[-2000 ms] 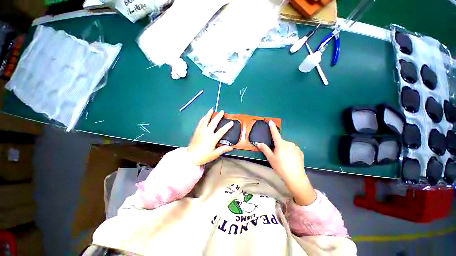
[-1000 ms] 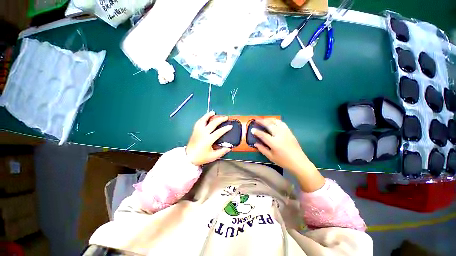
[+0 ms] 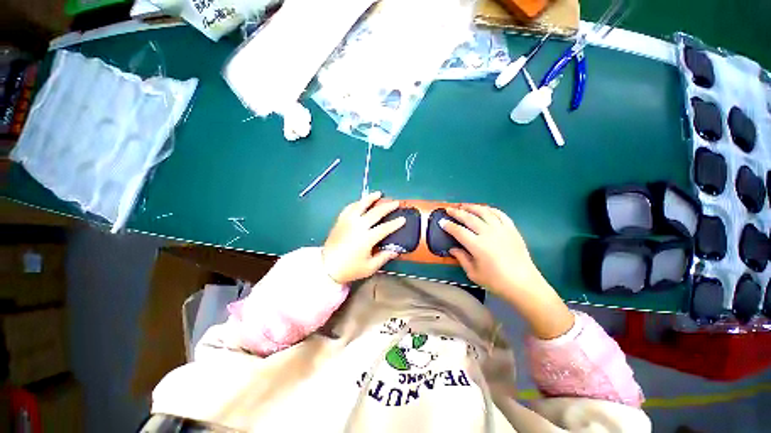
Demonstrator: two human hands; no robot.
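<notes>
An orange fixture (image 3: 429,205) lies flat on the green bench mat at the near table edge. Two black shells sit in its pockets, a left shell (image 3: 406,230) and a right shell (image 3: 440,235). My left hand (image 3: 359,239) grips the left end of the fixture, with fingers and thumb on the left shell. My right hand (image 3: 490,247) lies over the right end, fingertips on the right shell, hiding part of it. A thin pale stick (image 3: 367,169) extends away from my left fingertips; I cannot tell if it is held.
Open black cases (image 3: 627,211) and a filled blister tray (image 3: 723,173) lie right. A glue bottle (image 3: 531,106), blue pliers (image 3: 579,80) and slim white tool (image 3: 554,127) lie back right. Plastic bags (image 3: 372,84) and wadded tissue (image 3: 297,121) lie behind, an empty blister tray (image 3: 93,135) far left.
Two seconds ago my right fingers framed the right shell; now they lie across its face and the fixture's right end. My left hand stays on the left shell. The camera view has shifted slightly.
</notes>
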